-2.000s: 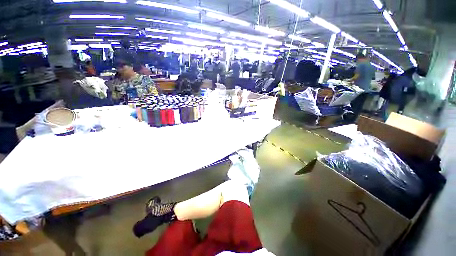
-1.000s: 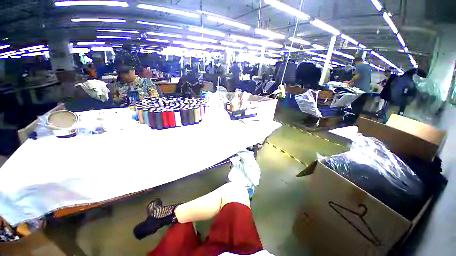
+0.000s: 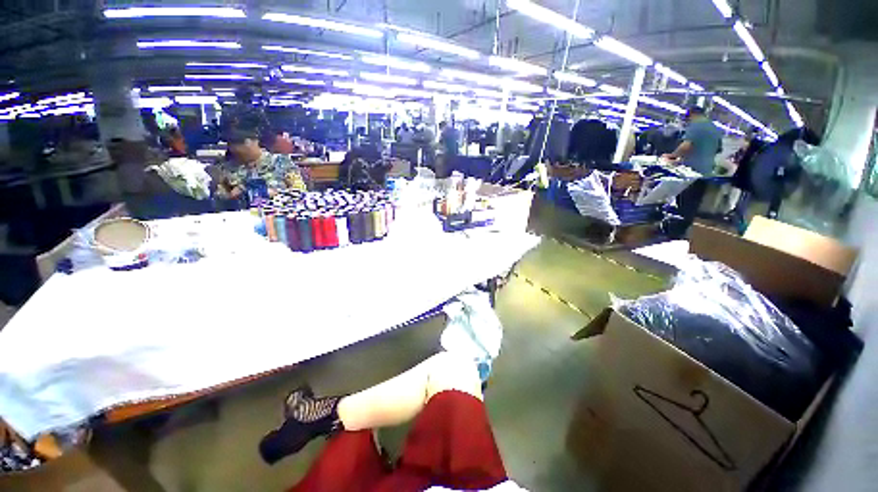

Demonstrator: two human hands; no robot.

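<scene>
Neither of my hands is in the picture. A table with a white cover (image 3: 241,307) lies in front of me. A dense block of thread spools (image 3: 327,223) with black-and-white tops and red, grey and brown sides stands at its far side. A dark low tray with upright sticks (image 3: 464,207) is right of the spools. A round tan disc with a pale rim (image 3: 122,235) lies at the far left among clear plastic. A light green cloth (image 3: 471,330) hangs at the table's right end by my knee.
A carton with a hanger drawing (image 3: 684,423) stands at the right, with clear plastic over dark goods (image 3: 732,317) in it. An open box with mixed contents (image 3: 43,461) is under the table's left end. A person (image 3: 252,165) sits across the table. Another person (image 3: 700,144) stands at back right.
The view has shifted very slightly. The seated person across the table has moved the head and arms a little. The things on the table have not moved.
</scene>
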